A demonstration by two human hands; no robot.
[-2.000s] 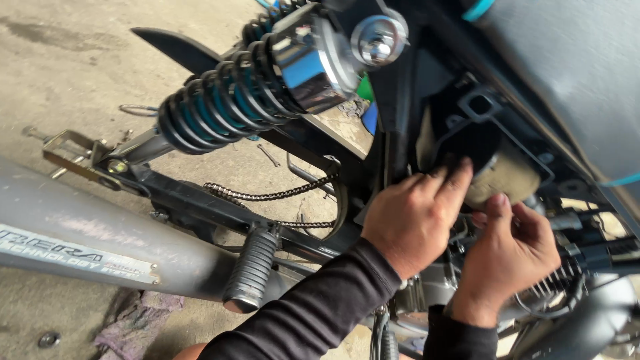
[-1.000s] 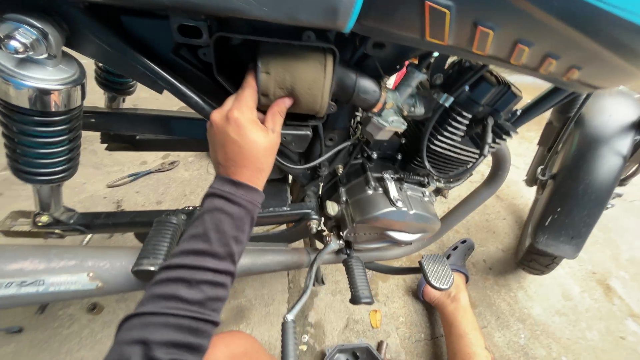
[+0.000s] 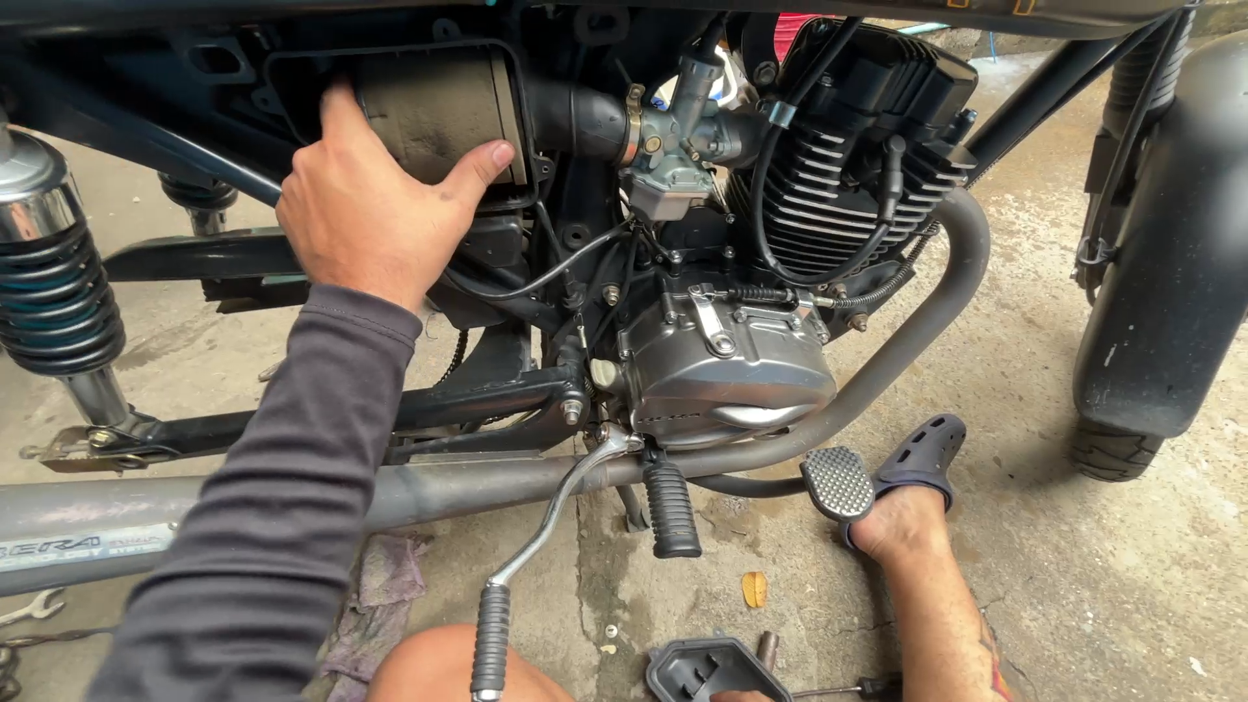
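My left hand (image 3: 380, 195) is on the cylindrical air filter (image 3: 439, 107) inside the open black airbox (image 3: 522, 58) of a motorcycle. Its thumb lies across the filter's front, while the fingers reach around the left end and are partly hidden. The filter's right end faces the black rubber intake tube (image 3: 580, 117), clamped to the carburetor (image 3: 673, 161). Only a small part of my right hand (image 3: 739, 696) shows at the bottom edge, against a black plastic cover (image 3: 707, 668); its grip is hidden.
The kick-start lever (image 3: 551, 517) and rubber footrest (image 3: 671, 512) stick out toward me, above the concrete floor. The exhaust pipe (image 3: 507, 478) runs below the engine cover (image 3: 726, 370). My foot in a clog (image 3: 921, 458) is beside the brake pedal (image 3: 838, 483). A wrench (image 3: 34, 606) and rag (image 3: 385, 585) lie lower left.
Two seconds ago both hands were at the filter; a second ago only the left was there. The right hand is now at the cover below. The view has swung right toward the engine.
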